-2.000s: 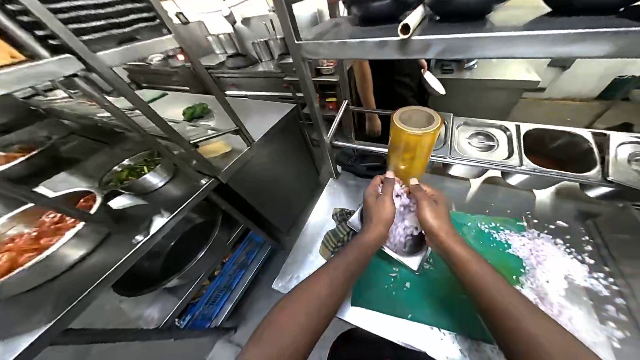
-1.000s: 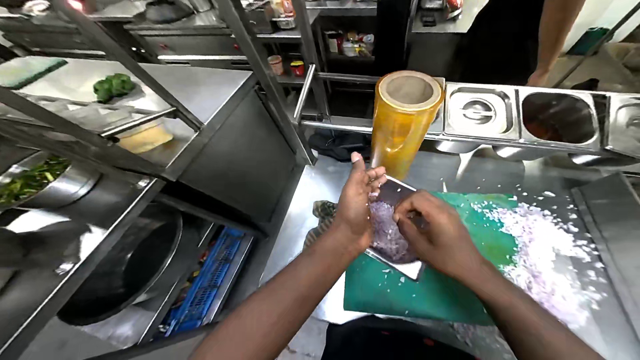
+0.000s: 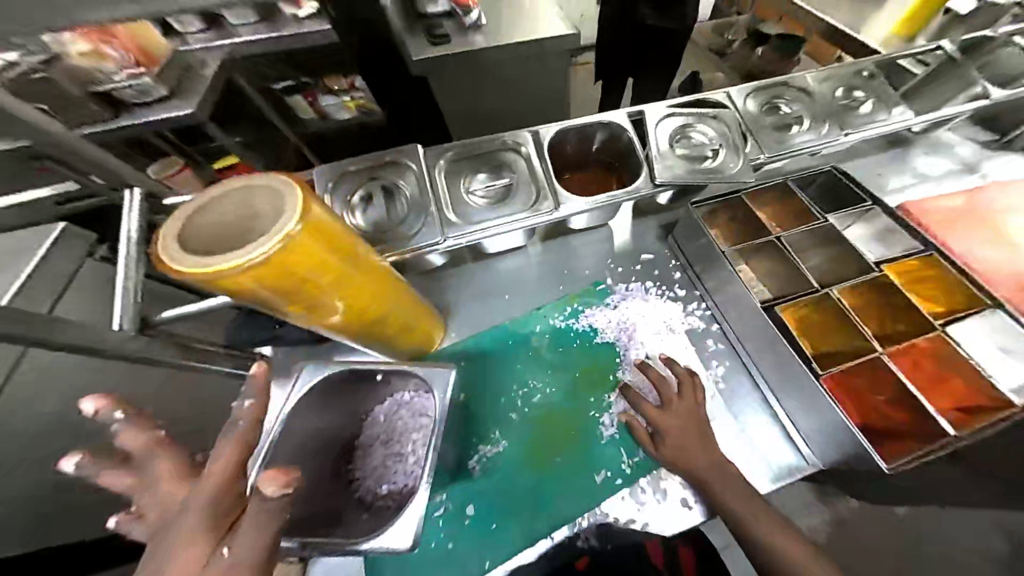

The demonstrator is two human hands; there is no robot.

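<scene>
My left hand (image 3: 192, 472) is raised with fingers spread at the left side of a steel container (image 3: 428, 480) partly filled with chopped onion (image 3: 396, 444); it grips nothing. My right hand (image 3: 672, 412) rests palm down, fingers spread, on the edge of a heap of finely chopped onion (image 3: 640, 320). That heap lies across the right edge of a green cutting board (image 3: 528, 432) and the steel counter. Behind the container leans a large roll of yellowish film (image 3: 320, 272) with a cardboard core. Onion bits stick to my left fingers.
A spice box with several compartments (image 3: 848, 280) stands at the right. Along the back runs a row of steel pans (image 3: 488, 180), mostly lidded, one open with brown liquid (image 3: 592, 172). A metal rack post (image 3: 130, 260) is at left. A person in dark clothes (image 3: 648, 40) stands beyond.
My right hand has moved out of the container onto the onion heap. My left hand is now spread beside the container. The view has swung right, bringing in the spice box.
</scene>
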